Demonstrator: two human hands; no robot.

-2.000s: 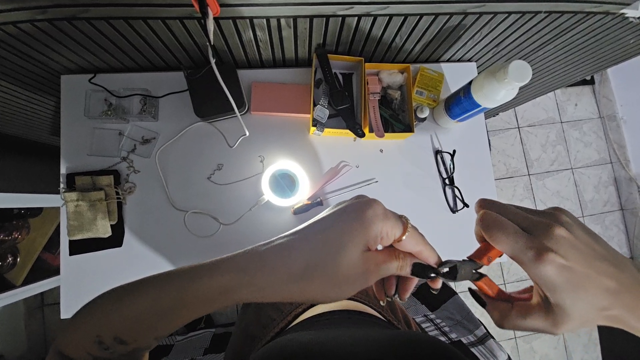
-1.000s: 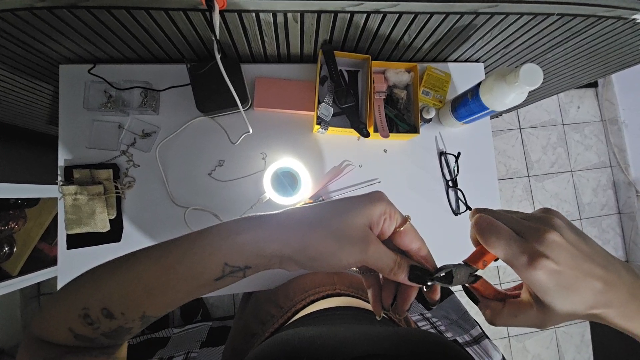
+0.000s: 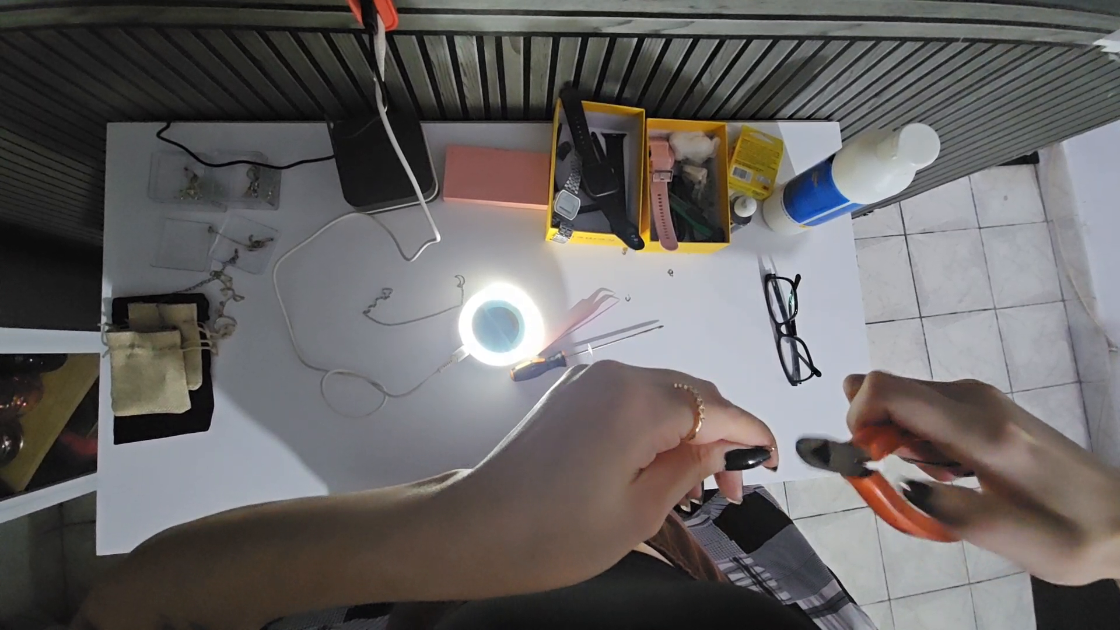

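Observation:
My left hand (image 3: 665, 446), with a gold ring on one finger, pinches thumb and forefinger together near the front right edge of the table; something tiny may be between the tips, too small to name. To its right, my right hand (image 3: 971, 472) holds pliers with orange handles (image 3: 901, 507). The dark jaws point at the left fingertips, with a gap between. A lit ring lamp (image 3: 500, 324) lies on the white table beyond my left hand, beside a small screwdriver (image 3: 538, 366) and a thin chain (image 3: 411, 322).
Black-framed glasses (image 3: 790, 328) lie at the right. Along the back stand a black box (image 3: 382, 166), a pink box (image 3: 495, 177), yellow boxes of watches (image 3: 598, 238) (image 3: 687, 247) and a white bottle (image 3: 875, 171). Pouches (image 3: 149, 372) and clear cases (image 3: 179, 243) are at the left.
The pliers' jaws, earlier at the left fingertips, have come away to the right with my right hand. The left hand still pinches.

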